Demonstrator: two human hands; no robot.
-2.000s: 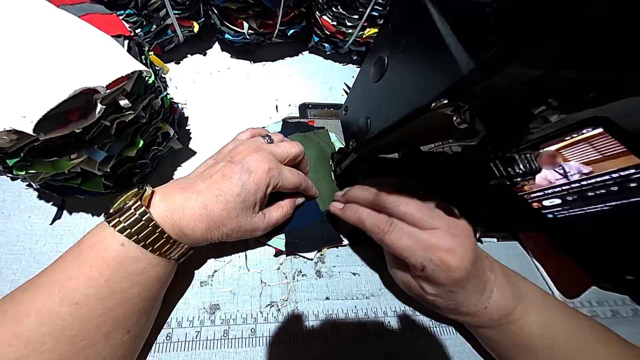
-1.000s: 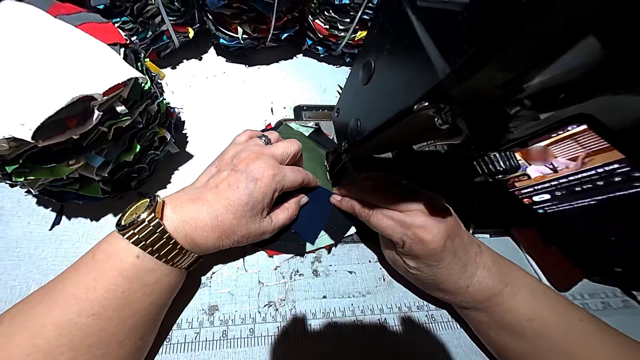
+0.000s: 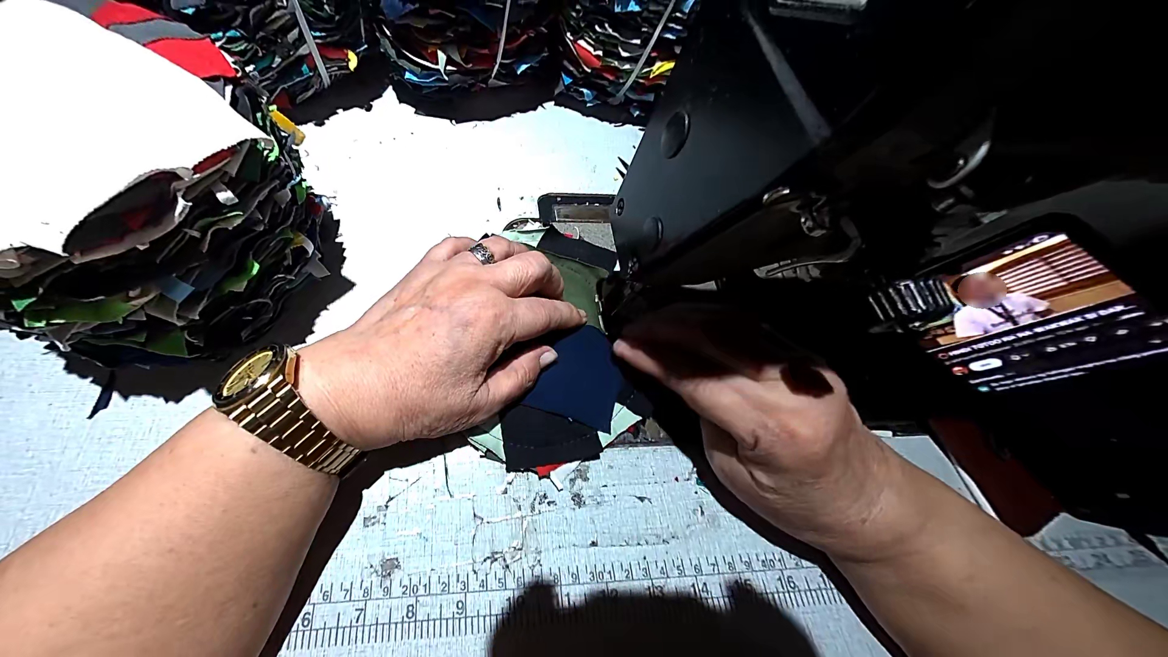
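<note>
My left hand (image 3: 447, 338), with a ring and a gold wristwatch (image 3: 283, 401), lies flat on layered fabric pieces beside the needle area of a black sewing machine (image 3: 730, 164). Under its fingertips are a green fabric piece (image 3: 581, 285) and a navy blue one (image 3: 577, 379). Black fabric (image 3: 547, 440) and pale green edges show beneath them. My right hand (image 3: 776, 429) is partly in the machine's shadow, its fingertips at the right edge of the navy piece. Whether those fingers pinch the cloth is hidden.
A round stack of fabric scraps (image 3: 182, 265) with a white piece on top stands at the left. Several tied scrap bundles (image 3: 465, 46) line the back. A measuring scale (image 3: 547, 593) runs along the near table surface. A phone (image 3: 1049, 310) playing video is at the right.
The fabric pieces have turned under my hands; more of the navy piece shows than two seconds ago. Both hands have stayed close to the machine's needle area.
</note>
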